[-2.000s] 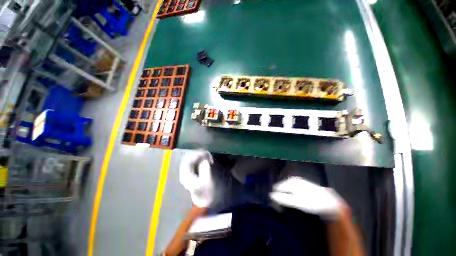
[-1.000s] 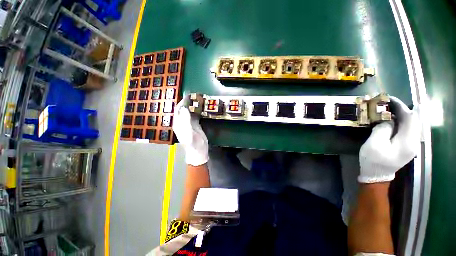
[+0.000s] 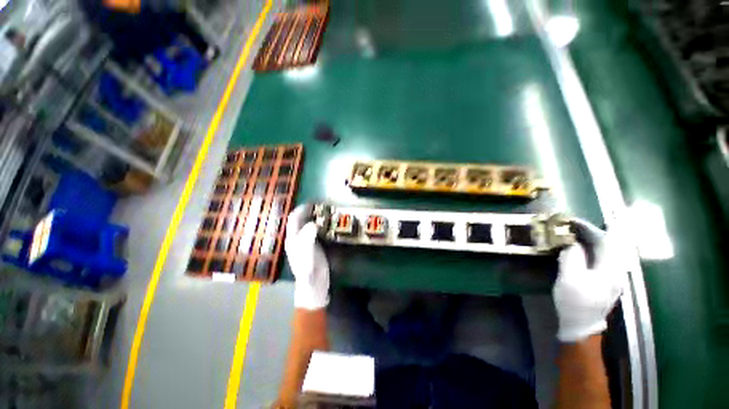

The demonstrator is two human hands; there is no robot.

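The silver bar fixture lies across the green bench near its front edge. Two red-orange components sit at its left end, and several dark square openings run to the right. My left hand, in a white glove, holds its left end block. My right hand, also gloved, holds its right end block; some fingers are hidden. The brass-coloured fixture bar lies just behind, parallel, with a row of recessed pockets. The image is blurred.
An orange-brown parts tray with dark squares lies at the bench's left edge. Another tray is at the far left. Loose black pieces lie behind the bars. Blue stools stand on the floor at left. A metal rail runs along the right.
Both hands came up from below the bench edge and took hold of the silver bar's ends. Since then the view has tilted, so the bench and bars appear lower; the grip looks unchanged.
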